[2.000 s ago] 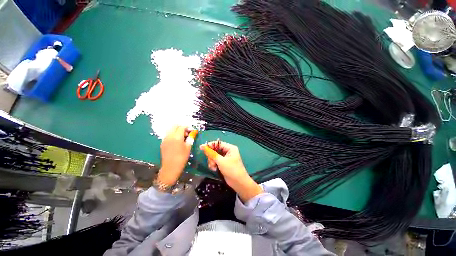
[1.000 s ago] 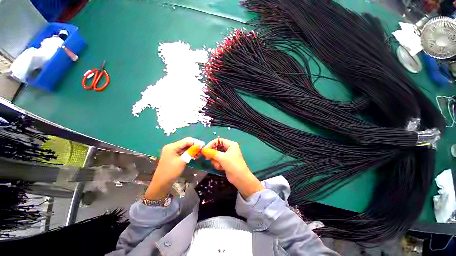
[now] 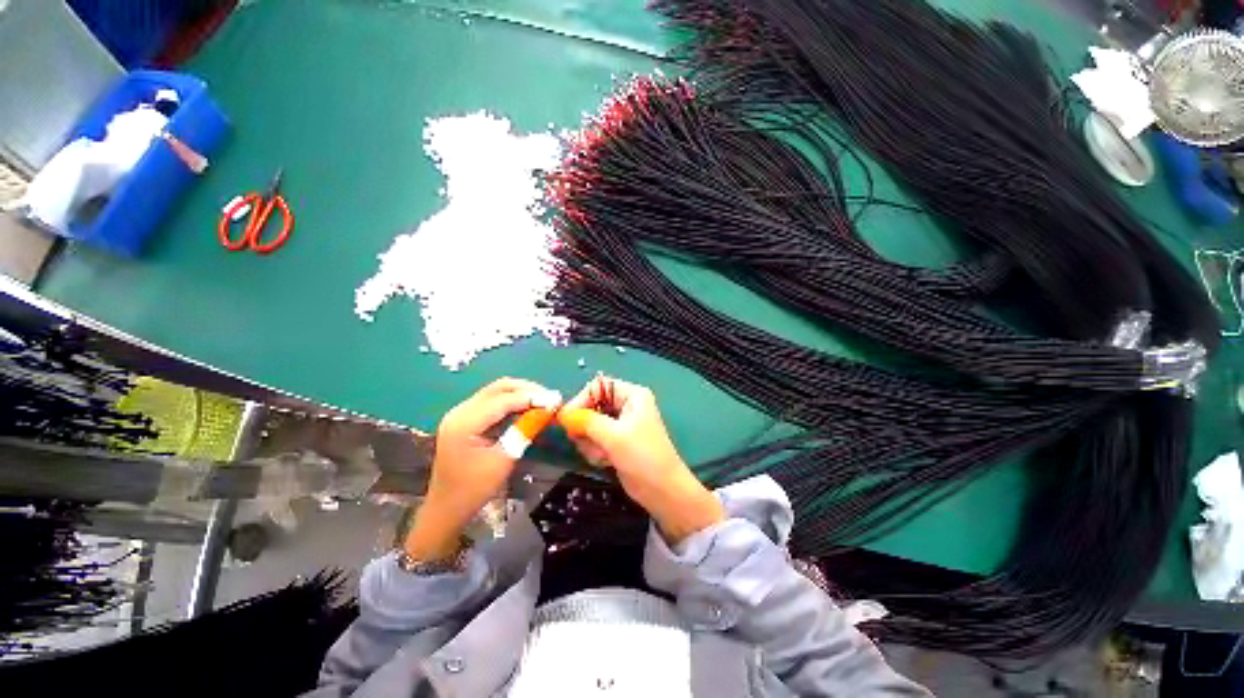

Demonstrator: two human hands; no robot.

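Observation:
My left hand (image 3: 478,443) and my right hand (image 3: 630,439) meet fingertip to fingertip at the bench edge, orange coverings on the thumbs. My right hand grips a few cable ends, whose dark red tips show above the fingers. My left fingers are pinched together against them; a tiny white bit shows at the tips, too small to tell whether it is a housing. The heap of white connector housings (image 3: 471,252) lies just beyond the hands. Black cables (image 3: 764,293) with red tips (image 3: 600,137) lie at the right of the heap.
Orange-handled scissors (image 3: 257,224) and a blue bin (image 3: 141,191) lie on the left of the green bench. A fan (image 3: 1201,90) and crumpled tissue (image 3: 1218,525) are at the far right. Clear film (image 3: 1173,366) ties the cables. Black cable bunches (image 3: 55,409) hang at lower left.
Since two seconds ago, my left hand has moved from the near edge of the white heap to meet my right fingertips. The view has shifted slightly.

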